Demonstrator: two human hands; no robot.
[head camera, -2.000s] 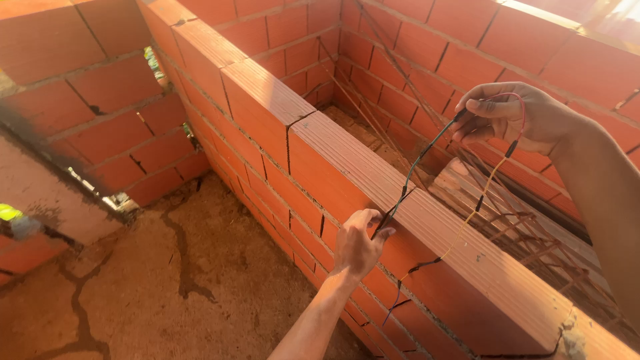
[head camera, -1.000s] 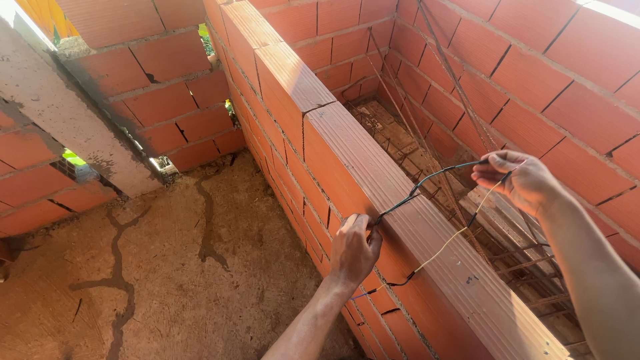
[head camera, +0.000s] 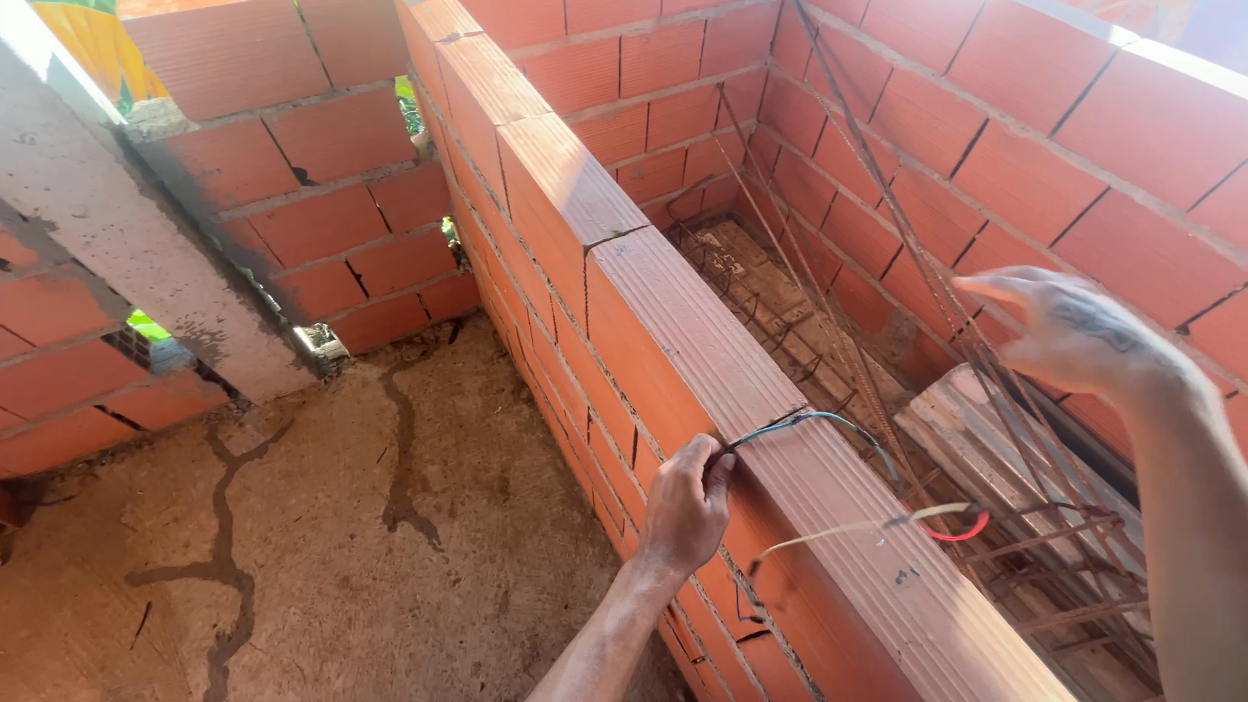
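Observation:
My left hand (head camera: 687, 502) pinches a bundle of thin electrical wires (head camera: 838, 417) against the near top edge of a hollow clay block wall (head camera: 702, 331). From those fingers a green-blue wire arcs over the wall's top. A pale yellow wire with dark taped parts (head camera: 858, 527) and a red loop (head camera: 960, 531) hang across the block top, lower right. My right hand (head camera: 1068, 322), blurred, is raised beyond the wall with its fingers apart and no wire between them. It is nearest to the slanting steel rebars (head camera: 907, 234).
Rusty rebar cages (head camera: 1063, 551) and a ridged pale sheet (head camera: 985, 439) lie in the narrow space behind the wall. A concrete post (head camera: 146, 214) leans at the left above a stained concrete floor (head camera: 322, 546). More block walls (head camera: 1014, 127) stand around.
My right hand has let go of the wires it held earlier and moved away from them. The wires' free part has dropped onto the wall top. My left hand keeps its hold.

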